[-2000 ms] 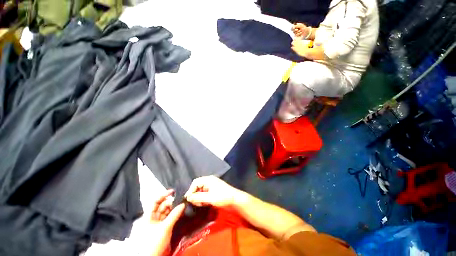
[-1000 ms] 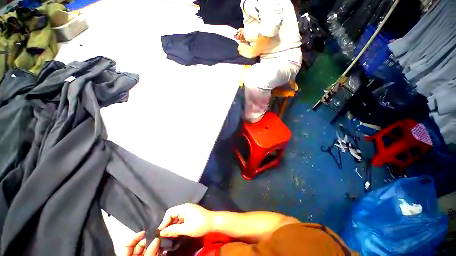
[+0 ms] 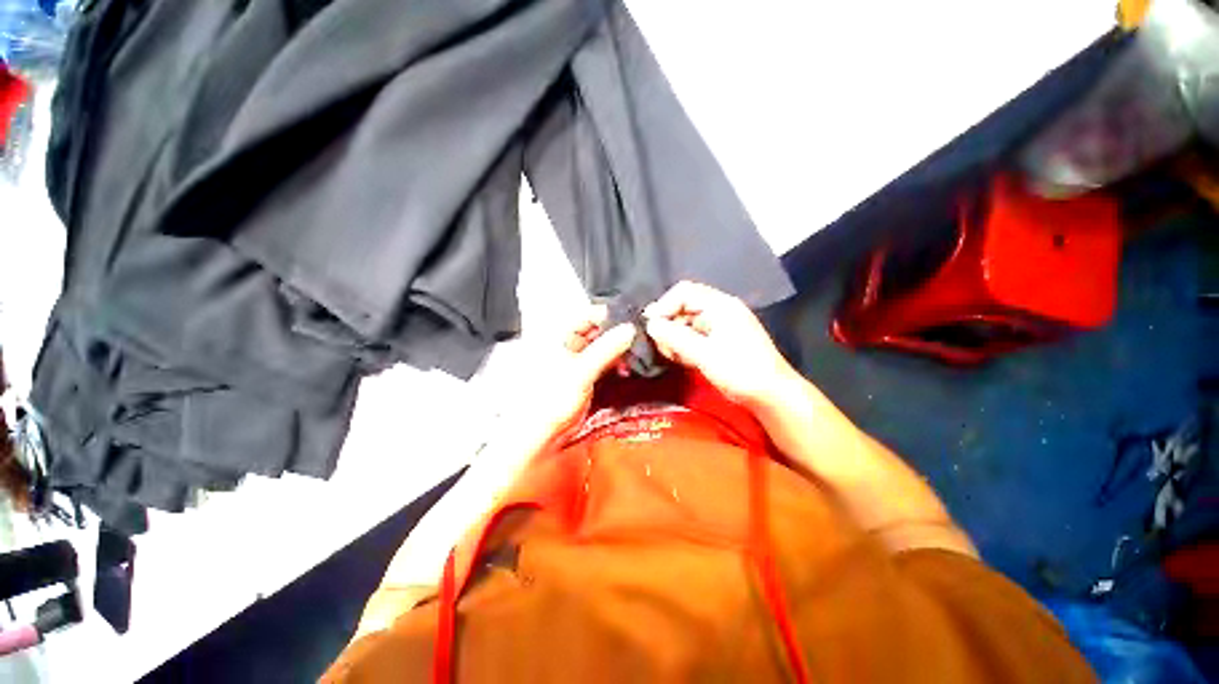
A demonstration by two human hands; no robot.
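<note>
A heap of dark grey garments [image 3: 388,147] lies on the white table at the left and top centre. One grey leg [image 3: 682,201] runs from the heap down to my hands. My left hand [image 3: 595,350] and my right hand [image 3: 695,331] are close together above the apron's top edge. Both pinch a small bunched piece of the grey cloth between their fingertips. I cannot tell which part of the garment it is, and no tool can be made out in the fingers.
The white table [image 3: 856,94] ends in a diagonal edge. A red stool [image 3: 1049,261] stands on the blue floor at right. Part of a seated person [image 3: 1116,114] shows at top right. A flat dark phone-like item [image 3: 114,577] and a black bar-like item [image 3: 38,571] lie at lower left.
The view has tilted down and turned left, so the person is mostly out of frame and the lower-left table items show. My hands still pinch the cloth together.
</note>
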